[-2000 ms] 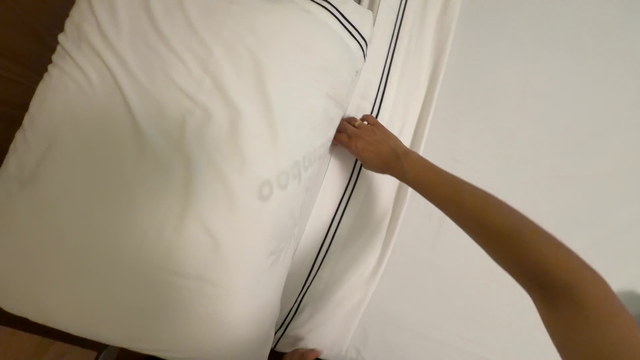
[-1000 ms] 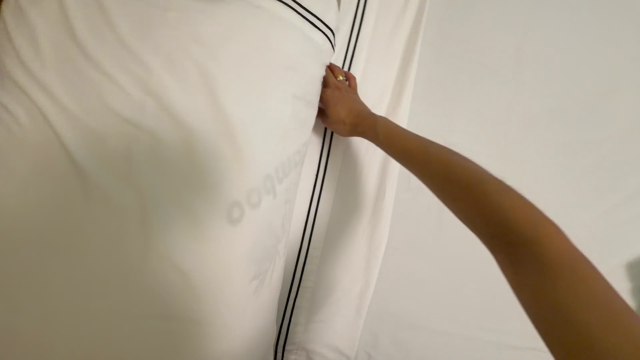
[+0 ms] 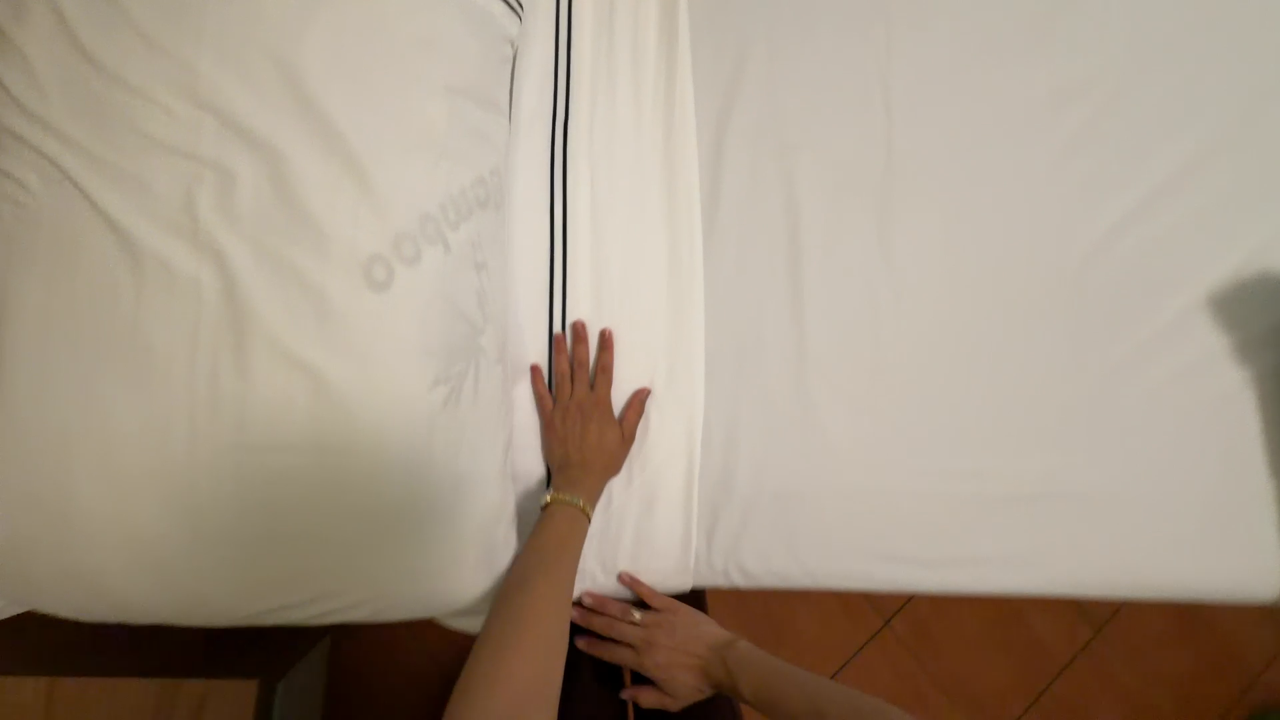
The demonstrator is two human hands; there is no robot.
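My left hand, with a gold bracelet at the wrist, lies palm down with fingers spread on a white cloth band that carries two black lines. Its fingers cover part of those lines. Below it, my right hand, wearing a ring, is at the band's lower edge, fingers apart and pointing left; it grips nothing visible. A large white fabric-covered pillow sits left of the band, with faint writing and a leaf print showing on it. A smooth white sheet extends to the right of the band.
Reddish floor tiles show below the sheet's front edge. At the lower left is a dark wooden frame beneath the pillow's edge. A dark shadow falls at the far right of the sheet.
My right hand has left the edge between pillow and band and come down to the band's lower edge. My left hand now lies on the band. The view has shifted.
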